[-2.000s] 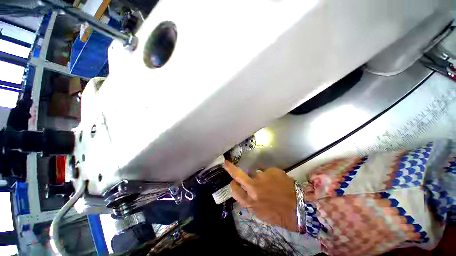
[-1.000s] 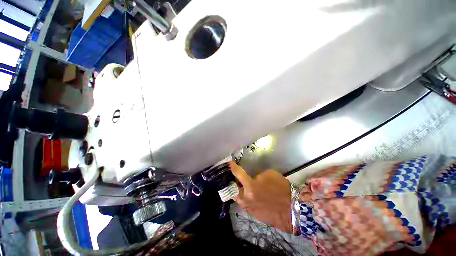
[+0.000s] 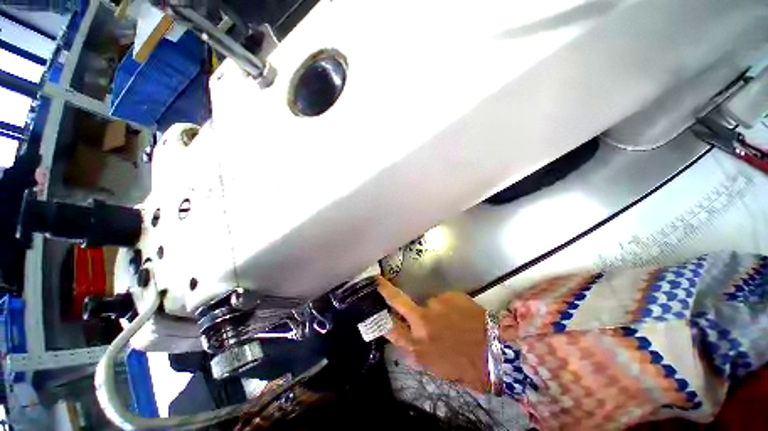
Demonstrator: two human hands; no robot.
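Observation:
The large white sewing machine head and arm (image 3: 404,126) fill the middle of the view. Its thread tension discs (image 3: 223,324) are at the lower left. My right hand (image 3: 442,332) is below the arm, index finger extended towards the needle area, its tip at the machine's edge beside the lit spot. The other fingers are bent and partly hidden, so I cannot tell whether they hold anything. The silver machine bed (image 3: 505,244) lies behind the hand. My left hand is not visible; a bit of patterned sleeve shows at the bottom left.
A red-handled tool (image 3: 749,154) lies at the right edge. A blue bin (image 3: 160,80) is on shelving at the upper left. An orange-red object (image 3: 88,278) is on a lower shelf. Dark hair hangs across the bottom of the view.
The view shifts slightly as the head moves. My right hand stays beside the needle area with its index finger extended, changing little.

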